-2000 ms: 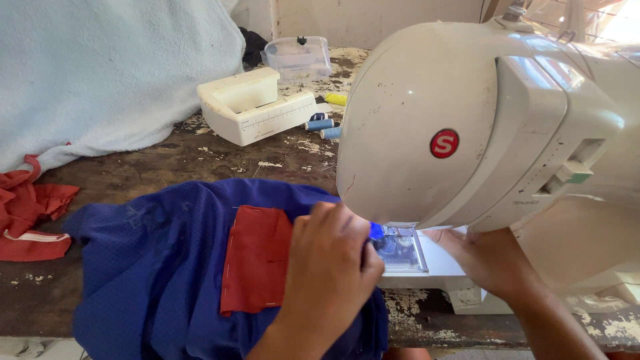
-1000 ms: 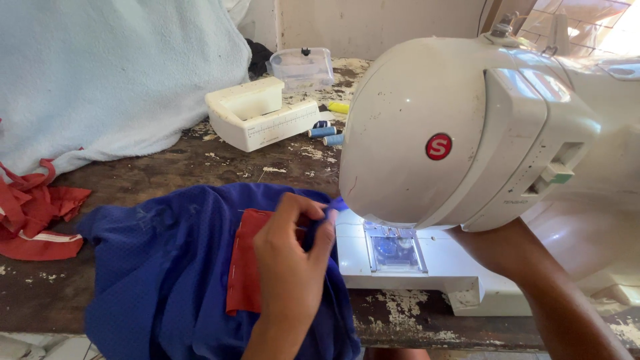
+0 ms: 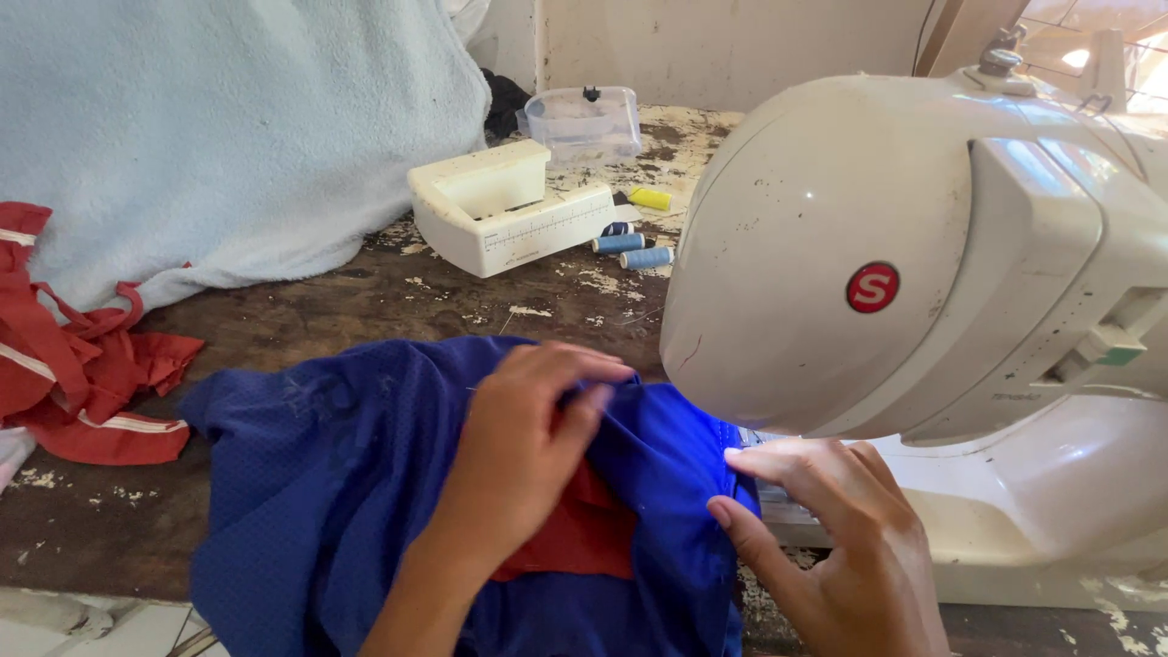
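A blue mesh fabric garment [image 3: 347, 474] lies bunched at the table's front, with a red fabric piece [image 3: 584, 529] on it, partly covered by a blue fold. My left hand [image 3: 520, 447] pinches the blue cloth between thumb and fingers near its upper edge. At the right edge of the cloth, my right hand [image 3: 830, 529] touches the stitched blue edge, thumb and forefinger apart. Just above that edge stands the head of a white Singer sewing machine [image 3: 803, 265]. The needle and presser foot are hidden behind the machine head and cloth.
A cream detachable extension table [image 3: 538, 237] rests behind the garment, beside blue thread spools [image 3: 646, 257], a yellow spool [image 3: 650, 198] and a clear plastic container [image 3: 584, 123]. Red fabric scraps [image 3: 100, 392] and a light blue fleece cloth [image 3: 228, 137] lie at left.
My right hand has come out from behind the machine head to the blue cloth's edge. The cloth now covers much of the lit machine bed and folds partly over the red piece.
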